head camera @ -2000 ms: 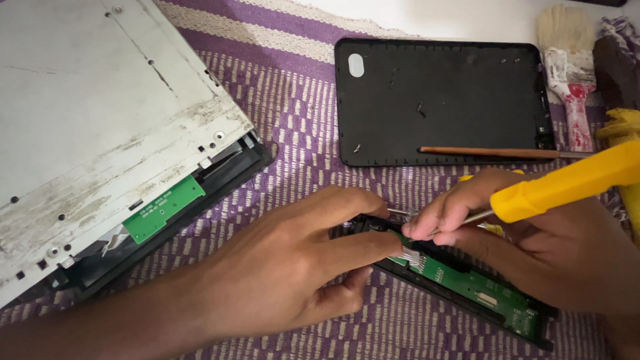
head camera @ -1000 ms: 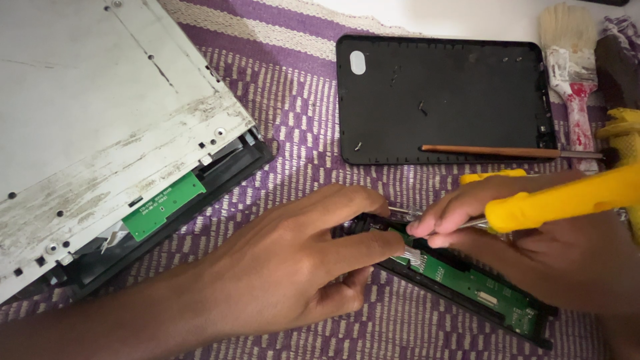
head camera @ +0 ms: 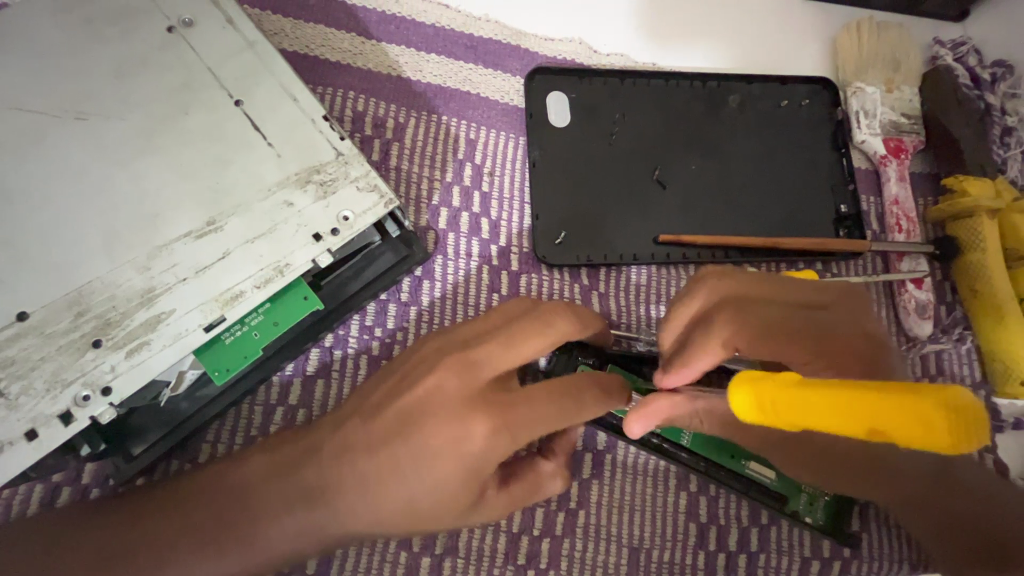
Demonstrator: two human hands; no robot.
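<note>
A long black plastic panel (head camera: 704, 466) with a green circuit board (head camera: 724, 458) in it lies slanted on the woven cloth. My left hand (head camera: 488, 400) grips the panel's upper left end, its index and middle fingers over the board. Between thumb and fingertips my right hand (head camera: 744, 344) holds the metal shaft of a screwdriver with a yellow handle (head camera: 856, 412); the handle points right. The shaft reaches toward the board beside my left middle fingertip, where its tip is hidden. Another metal shaft (head camera: 636, 336) shows just behind the panel, partly covered by my hands.
A scuffed metal device chassis (head camera: 160, 184) with a green board (head camera: 260, 328) at its edge fills the left. Behind my hands lies a black plastic cover (head camera: 688, 168) holding small screws, a wooden-handled brush (head camera: 760, 242) across it. At right are a paintbrush (head camera: 900, 192) and a yellow-handled tool (head camera: 976, 280).
The screwdriver's yellow handle has swung lower and now points nearly level to the right. My right hand has shifted with it, while my left hand keeps its grip on the panel.
</note>
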